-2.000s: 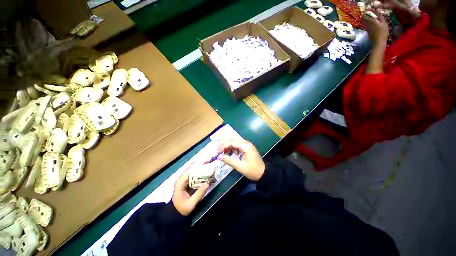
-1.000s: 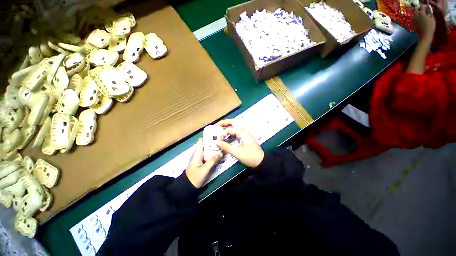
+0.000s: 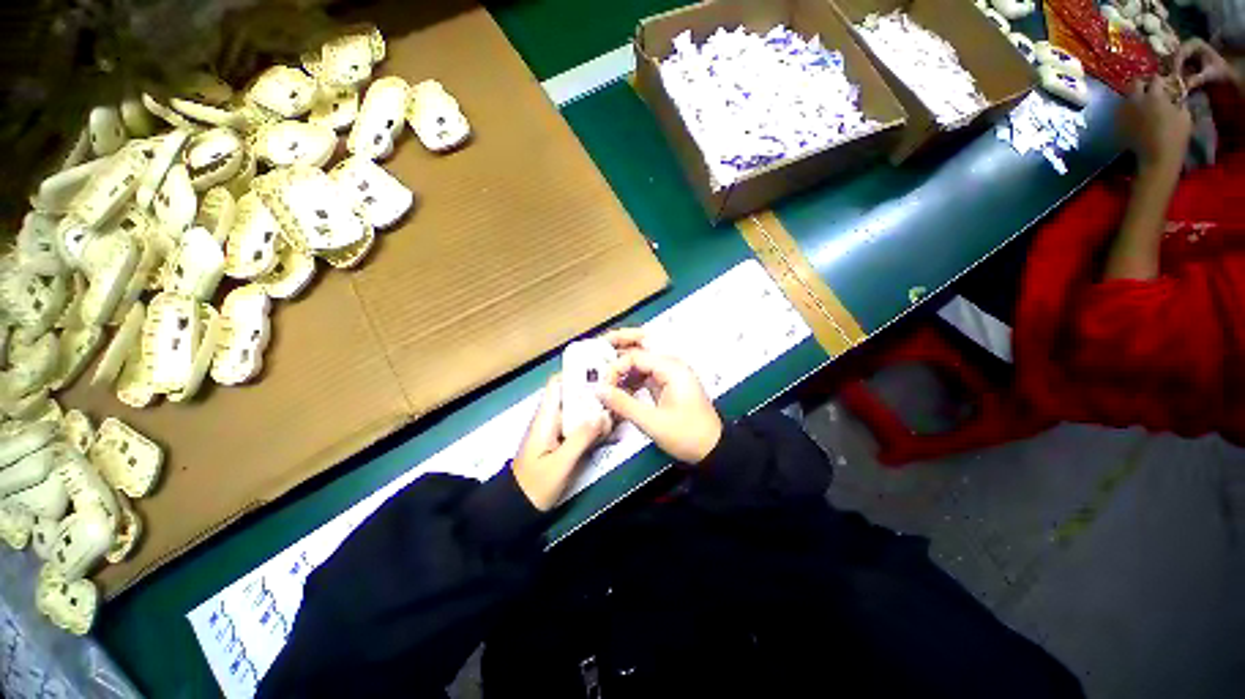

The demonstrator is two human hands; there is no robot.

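A cream-white plastic housing [image 3: 586, 380] with a small dark square opening is held up over the white sticker sheet [image 3: 737, 317]. My left hand [image 3: 549, 451] grips the housing from its lower left side. My right hand [image 3: 665, 408] is at the housing's right side, fingertips bent against it; whether a small sticker is between them cannot be told. The sheet runs along the table's near edge, partly under my hands and left sleeve, with dark-blue marks at its lower left end.
A pile of cream housings [image 3: 178, 273] lies on a cardboard sheet [image 3: 478, 260]. Two open boxes [image 3: 806, 156] of small white parts stand beyond brown tape [image 3: 802, 284]. Loose white pieces [image 3: 1045, 131] lie near a person in red [image 3: 1147, 314]. A red stool [image 3: 922, 396] stands below.
Since two seconds ago, the view has shifted and my right hand has closed in on the housing, which now stands more upright. In the last second my hands have hardly moved.
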